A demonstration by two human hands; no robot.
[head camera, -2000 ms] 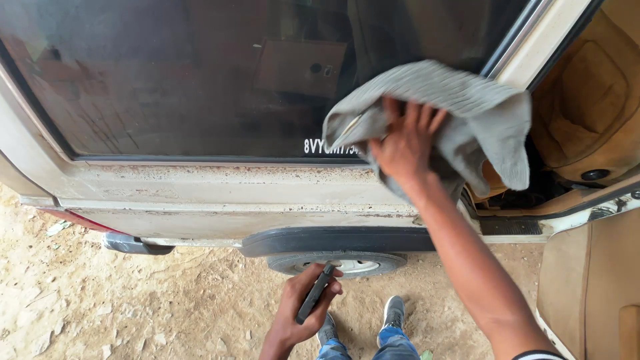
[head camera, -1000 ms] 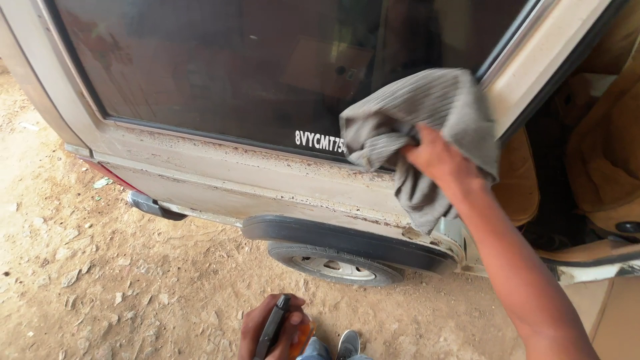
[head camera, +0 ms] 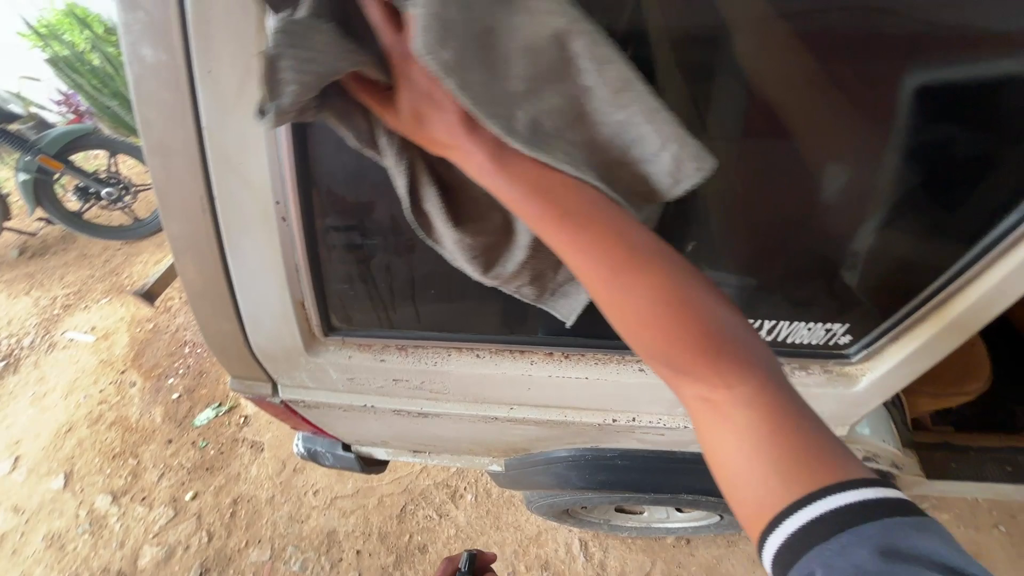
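My right hand (head camera: 416, 100) grips a grey-brown cloth (head camera: 512, 96) against the upper left of the dark side window (head camera: 384, 280) of a beige, rust-speckled vehicle. Folds of the cloth hang down over the glass on both sides of my forearm. At the bottom edge of the view, my left hand (head camera: 468, 564) shows only in part, its fingers around a small black object (head camera: 467, 563), perhaps a bottle's nozzle; the rest of it is out of view. White characters mark the lower right of the glass.
Below the window are a rusty body panel (head camera: 496, 384), a black wheel-arch trim (head camera: 608, 468), a rear wheel (head camera: 632, 512) and a bumper end (head camera: 336, 453). A motorcycle (head camera: 88, 184) stands at the left on dirt ground, near a green plant (head camera: 84, 60). At the right is the vehicle's open doorway.
My right hand has moved with the cloth from the window's lower right area to its upper left. The view has shifted toward the rear of the vehicle. My left hand still holds the black object.
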